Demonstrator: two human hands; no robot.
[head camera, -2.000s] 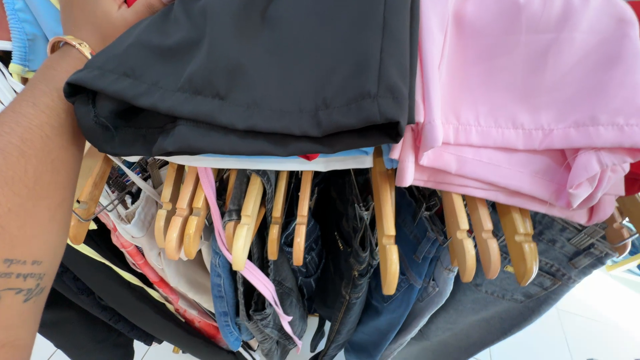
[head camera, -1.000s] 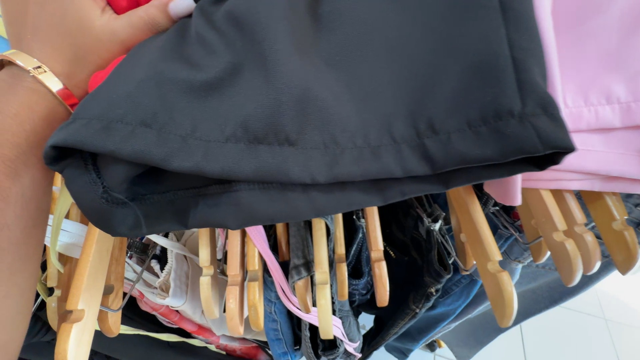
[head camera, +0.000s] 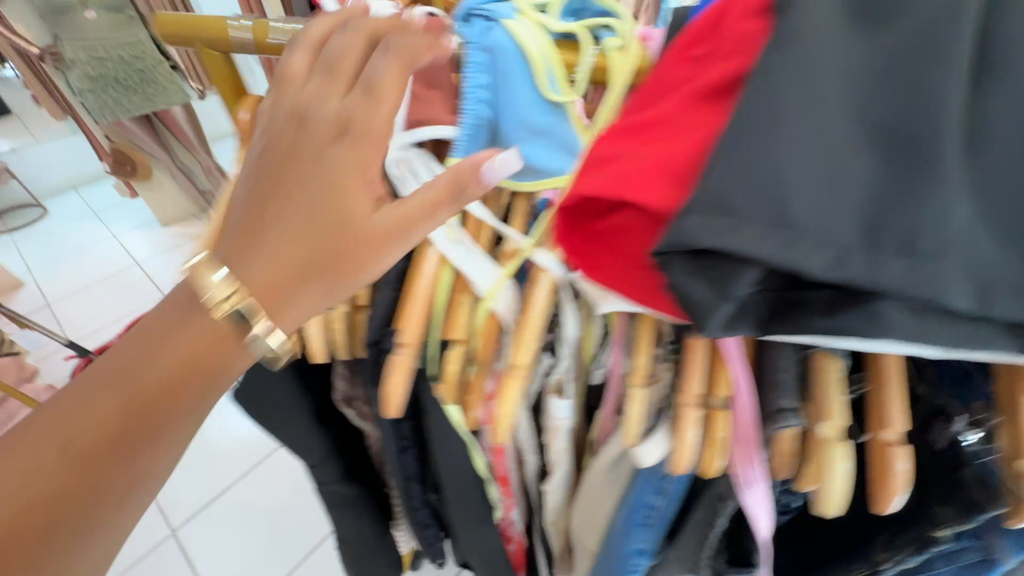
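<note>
My left hand (head camera: 336, 144), with a gold bracelet (head camera: 238, 310) at the wrist, is raised over the left part of a clothes rack. Its thumb is spread from the fingers and it appears to hold nothing; the fingertips are blurred near the white straps at the rail. Right of it lie a light blue garment (head camera: 512, 104) with yellow straps, a red garment (head camera: 664, 160) and a black fabric garment (head camera: 872, 168), draped over the rack. Wooden hangers (head camera: 524, 356) with jeans and other clothes hang beneath. My right hand is out of the frame.
The golden rail (head camera: 216, 32) ends at the upper left, wrapped with clear tape. A mannequin in a green fringed skirt (head camera: 120, 64) stands beyond it on the white tiled floor (head camera: 240, 496). A pink strap (head camera: 748, 456) dangles among the hangers.
My left hand was at the black garment's upper left edge and is now apart from it, over the rack's left end. The view has swung left, so the pink garment is out of the frame.
</note>
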